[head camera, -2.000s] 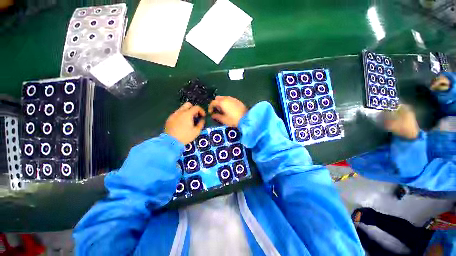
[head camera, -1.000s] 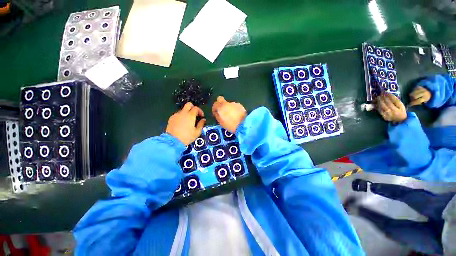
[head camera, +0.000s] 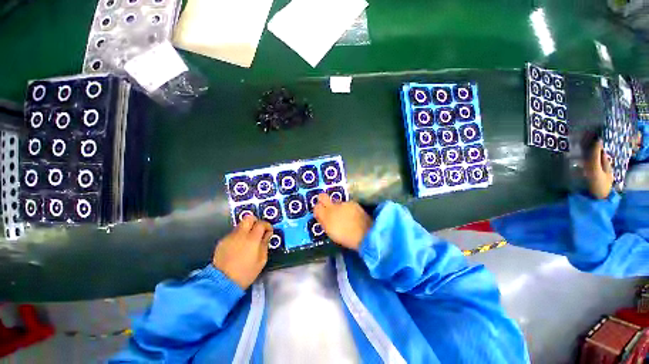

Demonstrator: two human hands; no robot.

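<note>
A blue tray (head camera: 297,234) lies in front of me with rows of square black components (head camera: 294,206) with white rings. One bare blue position shows in its front row. My left hand (head camera: 243,252) rests over the tray's left front part, fingers bent close together. My right hand (head camera: 344,221) has its fingertips on the components at the right side. Any small part between the fingers of either hand is too small to tell. A loose pile of small black parts (head camera: 283,110) lies on the green bench beyond the tray.
At left stand a dark tray stack (head camera: 62,149) and a perforated strip (head camera: 10,185). Behind are a pale tray (head camera: 132,32), clear bag (head camera: 181,87) and pale sheets (head camera: 222,28). At right are a second blue tray (head camera: 447,135), a dark tray (head camera: 547,106) and another person's hand (head camera: 600,170).
Both my hands have moved from beside the black pile back toward me onto the front tray. The other person's hand has left the dark tray and moved right.
</note>
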